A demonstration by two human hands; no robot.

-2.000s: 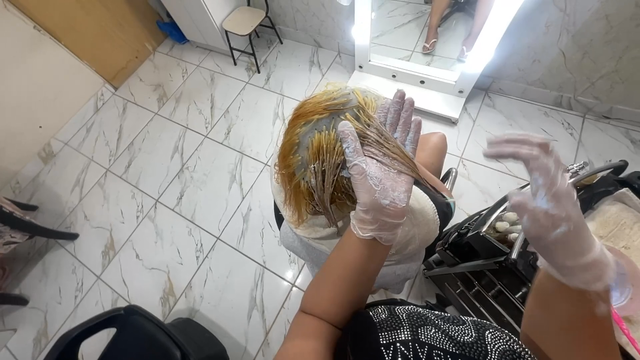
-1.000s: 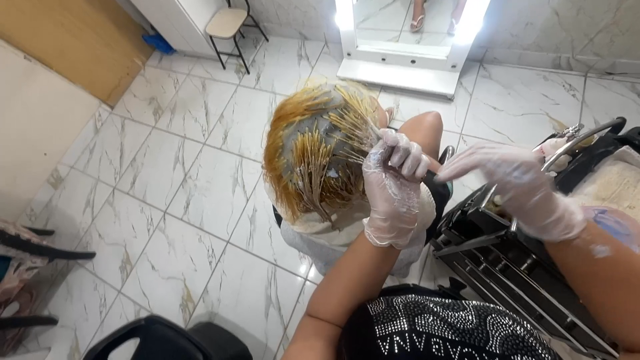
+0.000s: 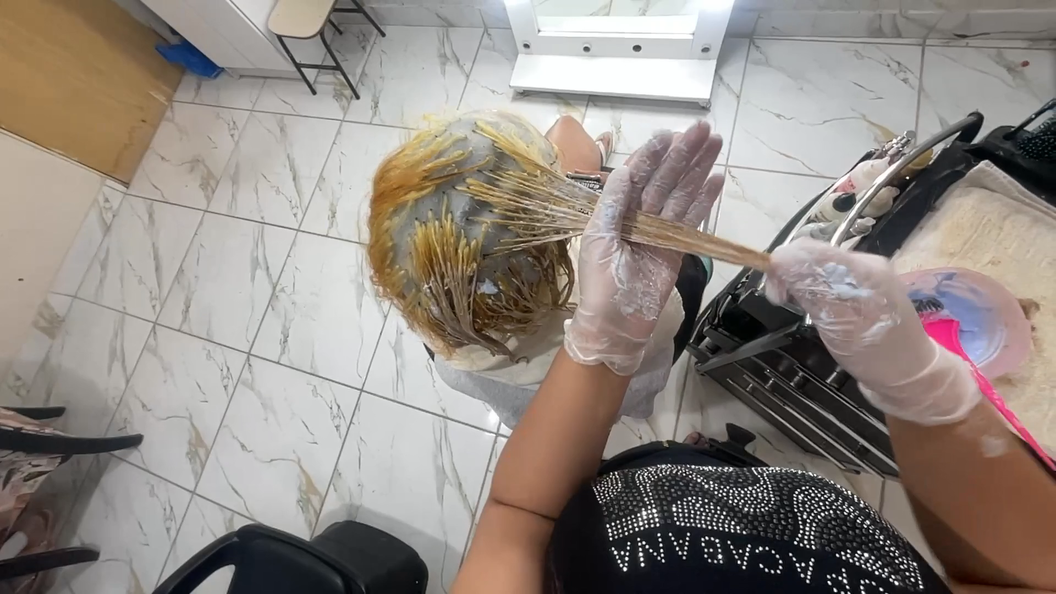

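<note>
A seated person's head wears a grey highlighting cap (image 3: 417,223), with orange and yellow strands pulled through it. One bundle of cream-coated strands (image 3: 701,241) stretches to the right from the cap. My left hand (image 3: 639,247), in a clear glove smeared with cream, lies palm up under the bundle, fingers extended. My right hand (image 3: 841,305), gloved too and with bluish cream on its back, grips the bundle's far end. Behind my right wrist, a pink bowl (image 3: 1002,322) of bluish cream stands on a towel, a bright pink tool handle (image 3: 949,334) beside my glove.
A black trolley (image 3: 784,396) with bottles (image 3: 854,190) stands at the right, the cream towel (image 3: 973,223) on top. A white lit mirror stand (image 3: 615,74) is ahead. A stool (image 3: 301,18) is at the upper left, and a black chair (image 3: 322,561) at the lower left.
My left hand, closed around the strands one second ago, is now spread beneath them. My right hand has taken hold of their end and draws them out straight.
</note>
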